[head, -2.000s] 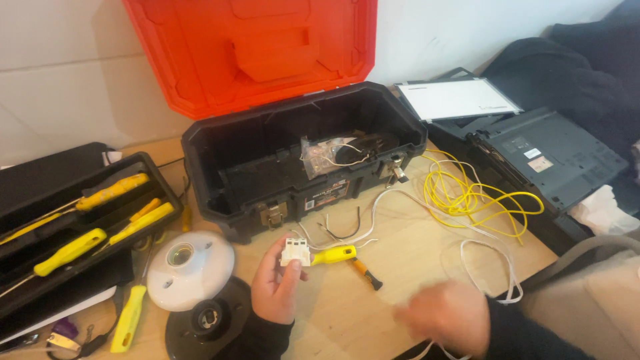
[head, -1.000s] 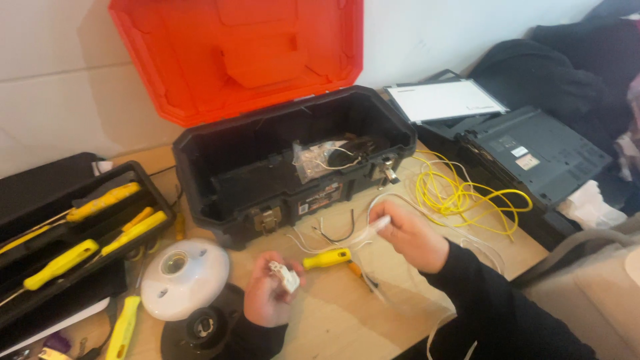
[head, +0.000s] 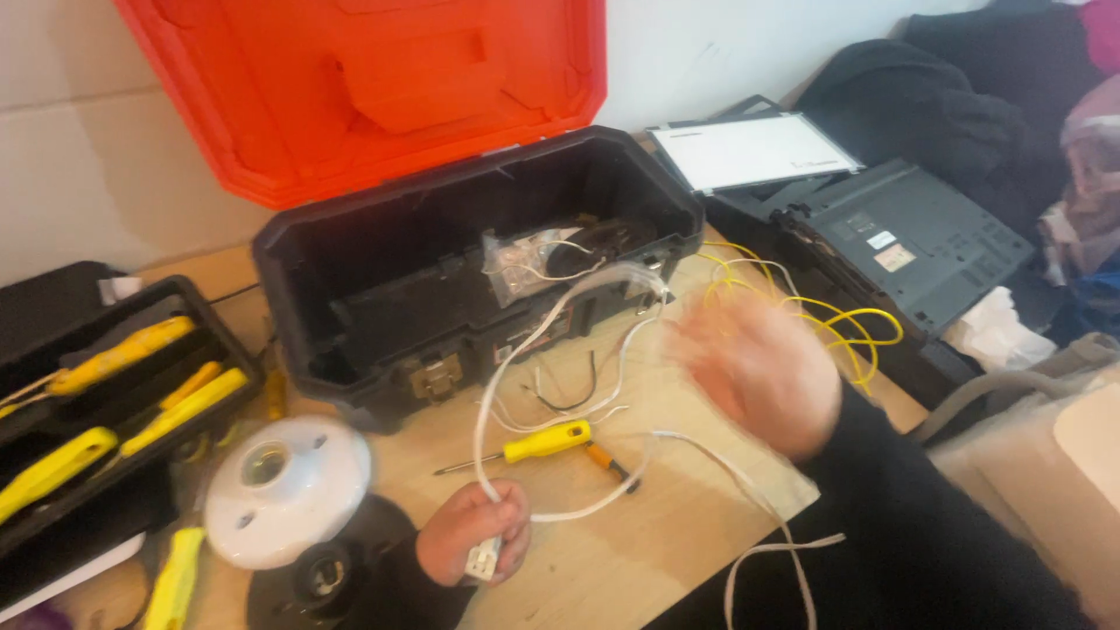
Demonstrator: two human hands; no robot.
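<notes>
My left hand (head: 477, 529) is closed around a small white connector block (head: 482, 560) and a white cable (head: 481, 429), near the table's front edge. The cable arches up from it toward my right hand (head: 757, 372), which is motion-blurred, so whether it grips the cable cannot be told. Between the hands lies a yellow-handled screwdriver (head: 549, 441), with an orange-and-black tool (head: 612, 466) beside it. A white lamp holder (head: 289, 490) and a black lamp holder (head: 328, 573) sit left of my left hand. Loose thin wires (head: 573, 402) lie behind the screwdriver.
A black toolbox (head: 350, 372) with its red lid (head: 385, 87) raised stands behind the hands. A black tray (head: 236, 350) holds yellow-handled tools at left. Yellow cable (head: 862, 328) is coiled at right, by an upturned laptop (head: 910, 245) and crumpled white paper (head: 997, 332).
The white cable now arches high above the table from my left hand. My right hand has moved right from its place beside the left a second ago.
</notes>
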